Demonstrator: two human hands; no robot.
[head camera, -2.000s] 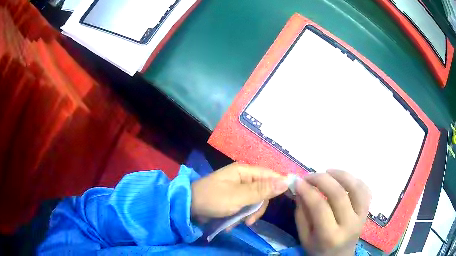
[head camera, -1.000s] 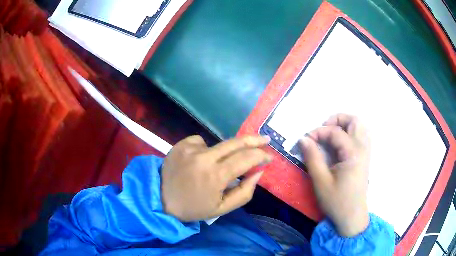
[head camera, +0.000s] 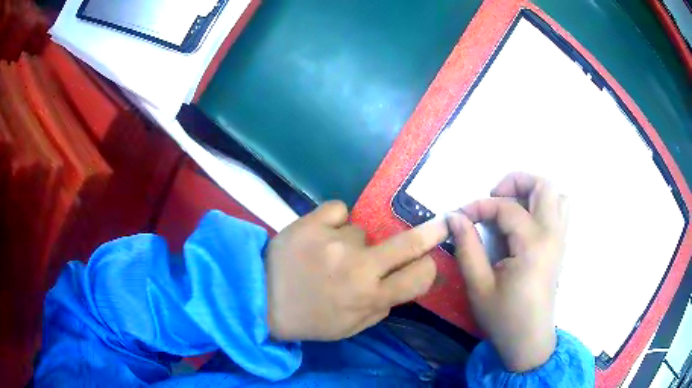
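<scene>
A white backlight unit [head camera: 561, 167] with a narrow black frame lies on a red foam pad [head camera: 425, 129]. My left hand [head camera: 353, 276] is at the panel's near left corner, index finger stretched to the black edge. A long white sheet [head camera: 228, 178] with a dark band runs from under this hand to the upper left; the grip on it is hidden. My right hand [head camera: 516, 265] is over the panel's near edge, thumb and index pinched against my left fingertip. A small greyish piece [head camera: 493, 241] shows inside its fingers; what lies at the fingertips is hidden.
The green bench surface [head camera: 319, 83] lies beyond and left of the pad. Another framed panel [head camera: 152, 19] rests on white sheets [head camera: 91, 45] at upper left. A pile of red foam sheets [head camera: 53, 144] stands at far left. Black-banded sheets [head camera: 668, 333] show at lower right.
My left hand has moved right to meet my right fingertips at the panel edge. The long white sheet has swung up and now shows broader, with its dark band. The view has shifted.
</scene>
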